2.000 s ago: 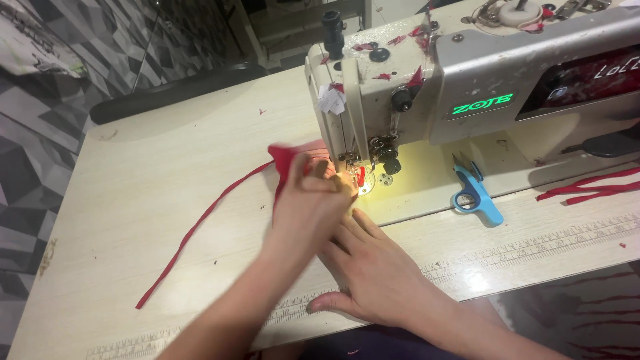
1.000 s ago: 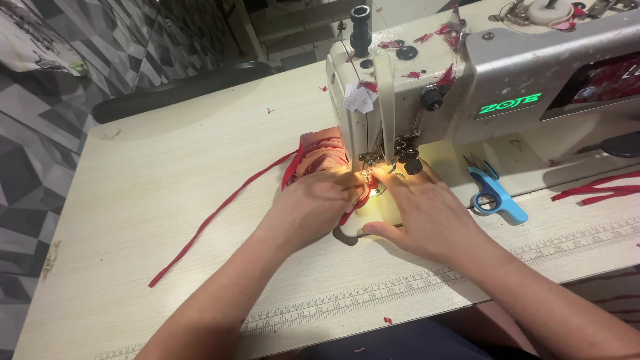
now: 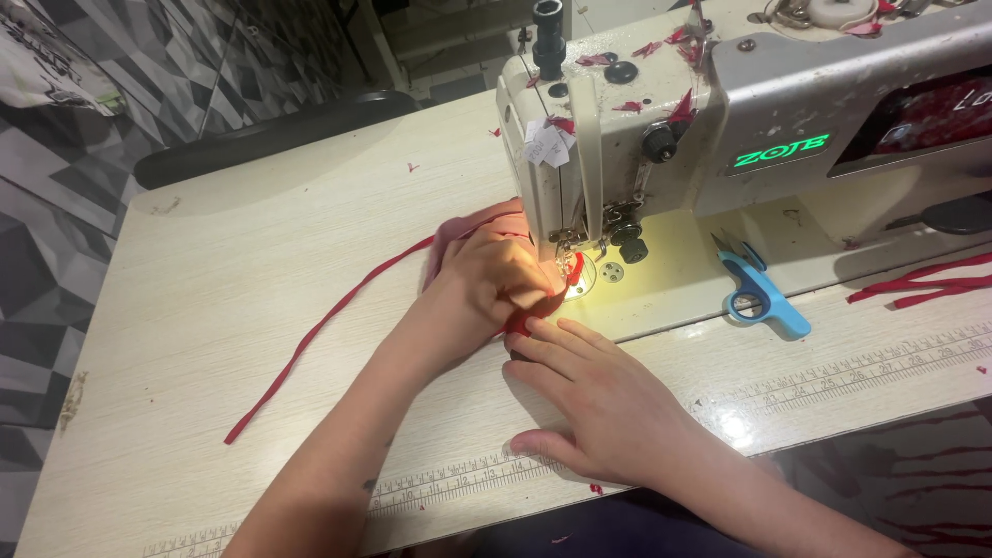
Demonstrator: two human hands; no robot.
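A piece of pink fabric with red trim (image 3: 465, 225) lies at the needle of a Zoje sewing machine (image 3: 620, 101), partly hidden by my left hand. My left hand (image 3: 496, 275) has its fingers curled and pinches the fabric's edge just left of the presser foot (image 3: 564, 260). Flat and palm down, my right hand (image 3: 593, 387) rests nearer the table's front edge, its fingertips on the red edge of the fabric. A narrow red fabric strip (image 3: 325, 325) trails from the fabric to the lower left across the table.
Blue-handled thread snips (image 3: 763, 298) lie right of the needle area. More red strips (image 3: 922, 280) are at the far right. A printed ruler scale (image 3: 480, 477) runs along the table's front. A black padded edge (image 3: 271, 139) stands behind the table; red scraps dot the machine head.
My right hand has moved back from beside the presser foot toward the table's front edge. My left hand has shifted, its fingers now more curled over the fabric.
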